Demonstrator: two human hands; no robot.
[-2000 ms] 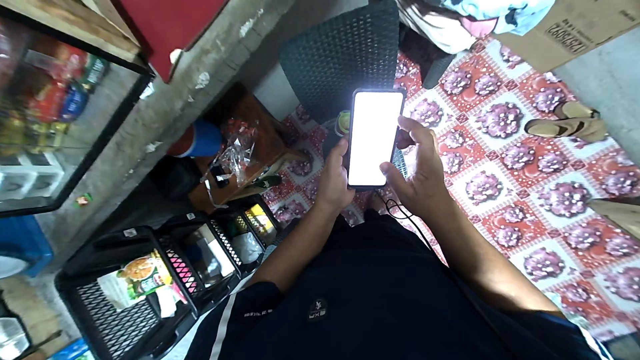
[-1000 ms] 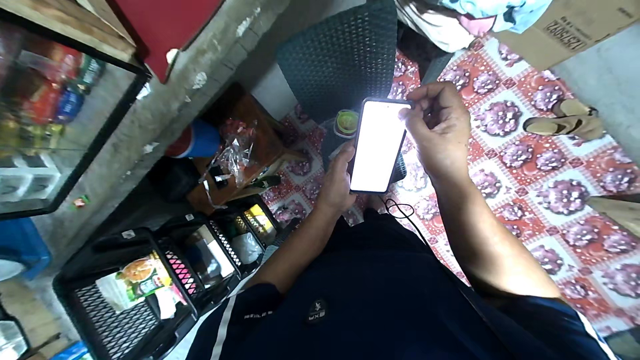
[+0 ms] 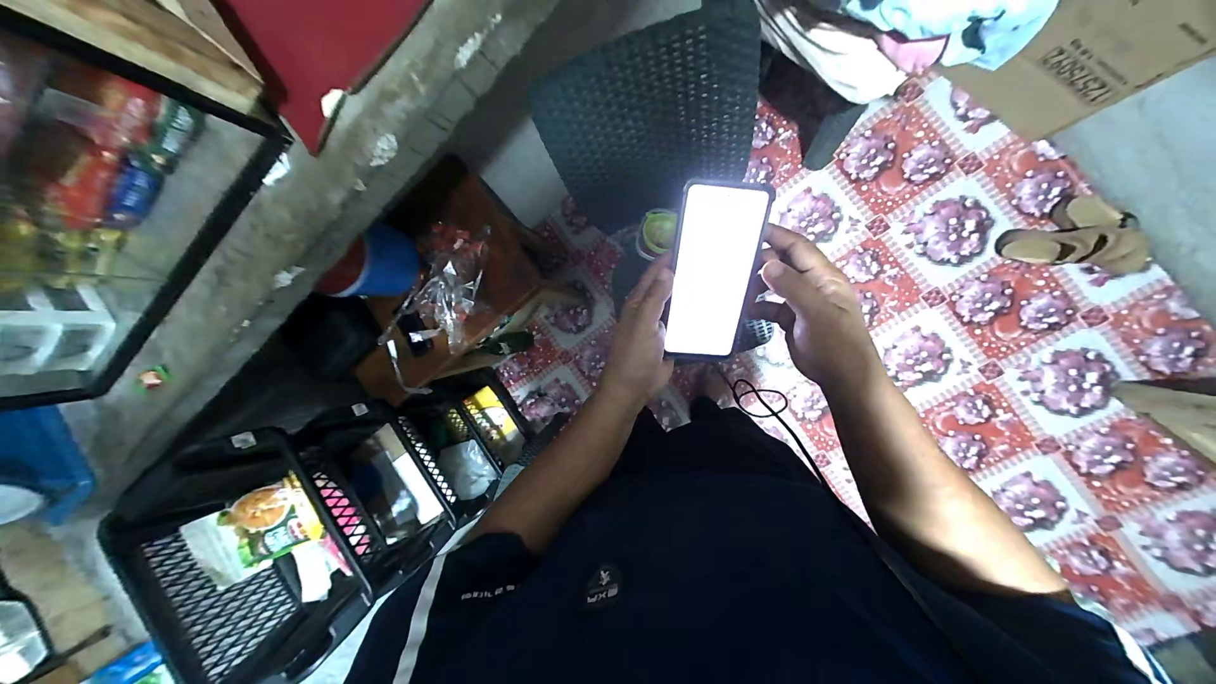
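A smartphone (image 3: pixel 719 271) with a glaring white screen is held upright in front of me. My left hand (image 3: pixel 638 332) grips its left edge low down, the fingers hidden behind it. At the phone's right edge is my right hand (image 3: pixel 812 299), thumb and fingers bent, the fingertips close to or touching the side; whether it bears any of the phone's weight I cannot tell. Behind the phone stands a dark woven chair (image 3: pixel 646 114), with a small green-topped container (image 3: pixel 657 233) partly showing. A thin black cable (image 3: pixel 760 399) loops below the phone.
Black plastic baskets (image 3: pixel 332 570) with packets stand at the lower left. A glass-sided case (image 3: pixel 214 237) of packets sits on a concrete ledge. A wooden table (image 3: pixel 494 256) holds clear plastic wrap. Sandals (image 3: pixel 1073 245) lie on the patterned floor covering (image 3: pixel 988 304), near a cardboard box (image 3: pixel 1092 66).
My right hand was at the phone's top right corner one second ago; it is now lower, beside the right edge. My left hand keeps its hold on the phone.
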